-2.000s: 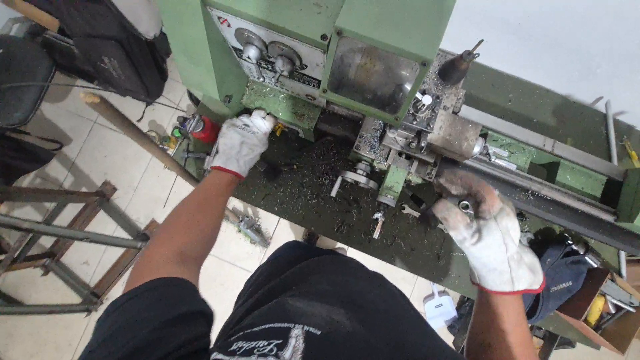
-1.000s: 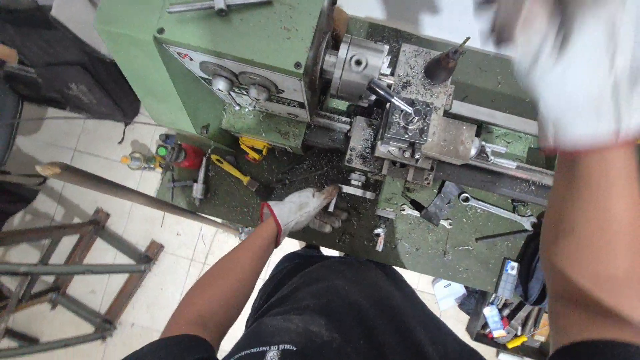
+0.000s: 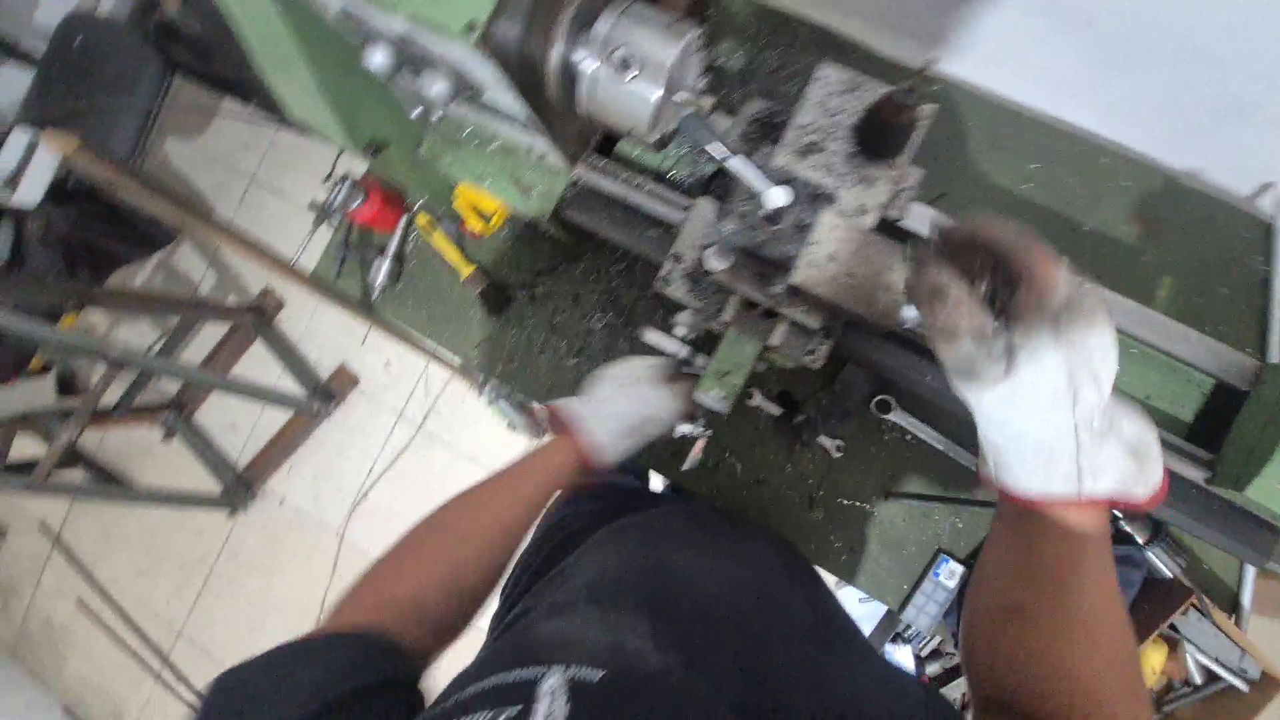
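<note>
Both hands wear white work gloves with red cuffs. My left hand is at the carriage handwheel of a green metal lathe; its fingers are partly hidden, so its grip is unclear. Over the right side of the tool slide, my right hand is raised, blurred, with fingers curled and darkly soiled; whether it holds something cannot be told. The steel lathe chuck sits at the upper middle. Between chuck and slide, the tool post lever points down to the right. A dark-handled brush or oil can, blurred, stands on the slide.
Metal chips cover the tray. On it lie a combination wrench, a yellow-handled brush, a yellow object and a red container. A wooden pole and a metal frame stand left; a box of tools is lower right.
My left hand has moved from the headstock's lower side to the handwheel area. My right hand has come down from the top right to beside the slide. The view has tilted.
</note>
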